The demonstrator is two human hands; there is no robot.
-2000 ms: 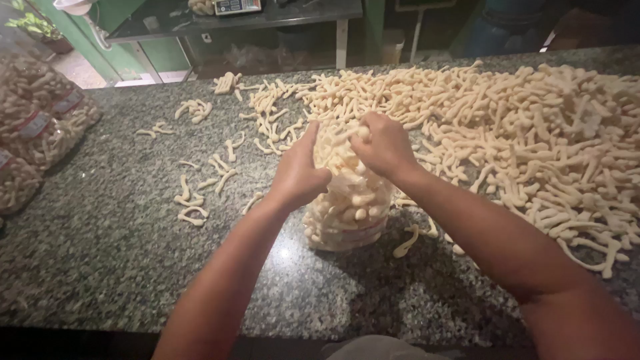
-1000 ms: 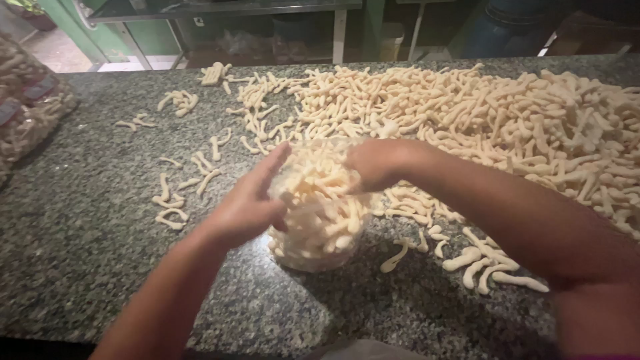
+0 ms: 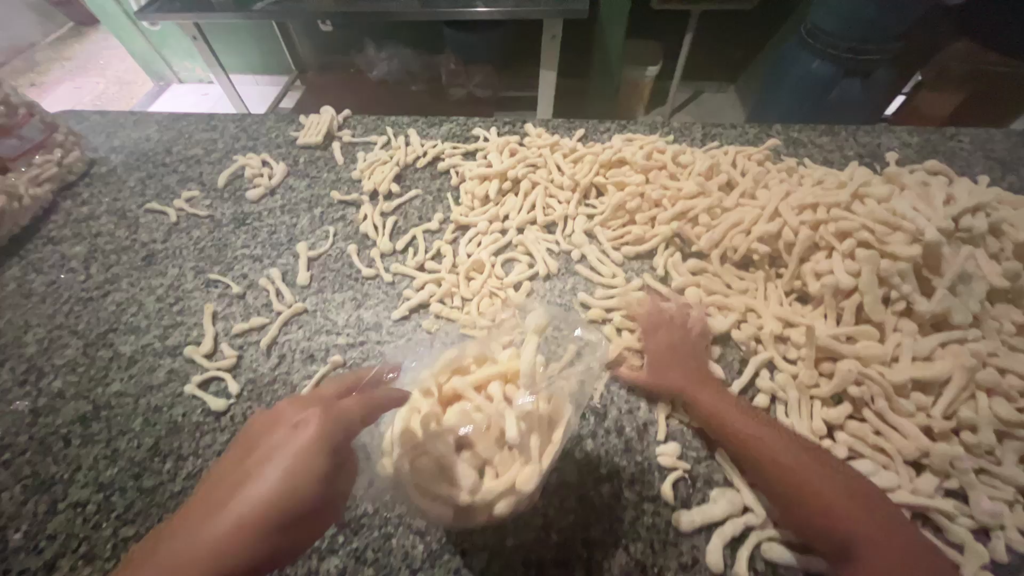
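A clear plastic bag [image 3: 480,432] filled with pale, stick-shaped snacks stands with its mouth up on the speckled granite counter [image 3: 128,336]. My left hand [image 3: 308,448] is at the bag's left side, thumb and index finger at the plastic near its rim; whether they pinch it is unclear. To the right of the bag, my right hand [image 3: 668,344] rests on the near edge of the large heap of loose snacks [image 3: 760,232], palm down, fingertips among the pieces. Whether it grips any is hidden.
Loose snack sticks [image 3: 280,308] lie scattered left of the heap. A filled bag [image 3: 32,160] stands at the counter's far left. Beyond the counter are a metal table [image 3: 368,10], a white bucket [image 3: 640,76] and a blue barrel [image 3: 840,64].
My right hand has left the bag's mouth and moved right to the heap. My left hand has stayed by the bag. Some sticks near the counter's front right appeared between the two earlier frames.
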